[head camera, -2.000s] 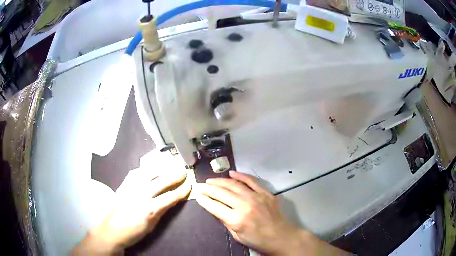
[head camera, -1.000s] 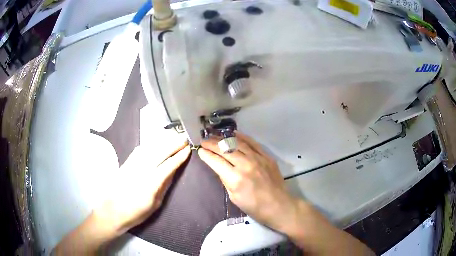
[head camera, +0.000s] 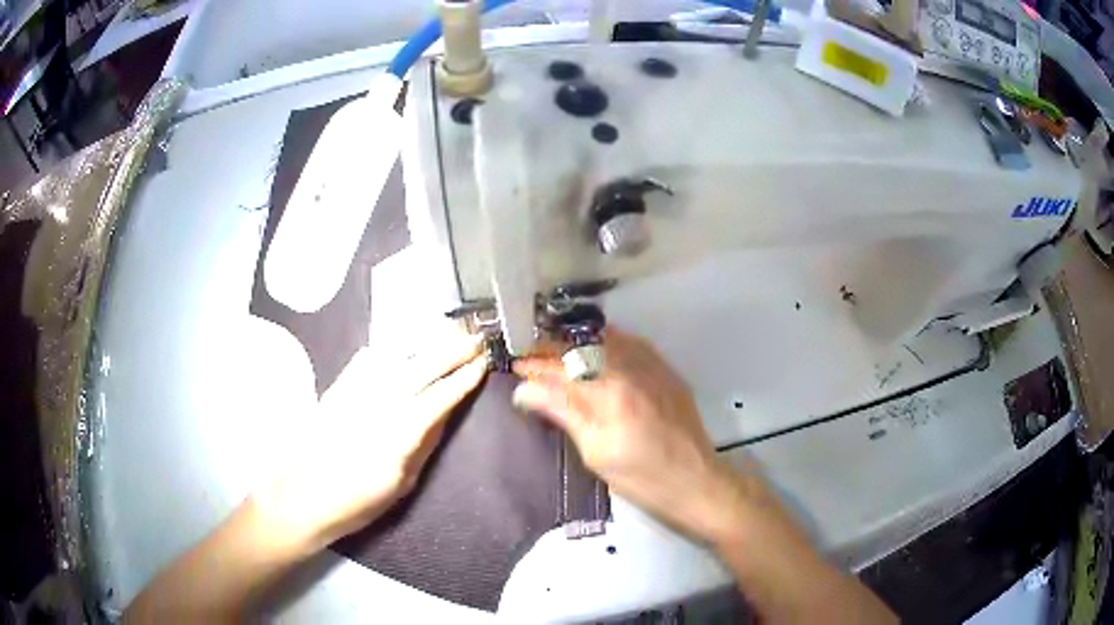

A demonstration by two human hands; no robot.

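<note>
The dark brown-purple garment panel lies under the needle area, with a curved cut-out and a stitched strip at its right side. The presser foot is small and dark, between my hands. My left hand is flat on the cloth left of it, fingertips beside the foot, strongly overlit. My right hand rests on the cloth right of the foot, its fingers partly behind the lower cream knob. Whether either hand pinches the cloth is hidden. The pale pocket-shaped piece cannot be made out.
The off-white JUKI sewing machine spans the right. A blue tube runs behind it. A small white box sits on top, with a control panel behind. Clear plastic covers the left table edge.
The view has shifted, so the machine sits further right. More dark cloth shows at the upper left. My hands stay at the presser foot, and my right thumb is now a little off the foot.
</note>
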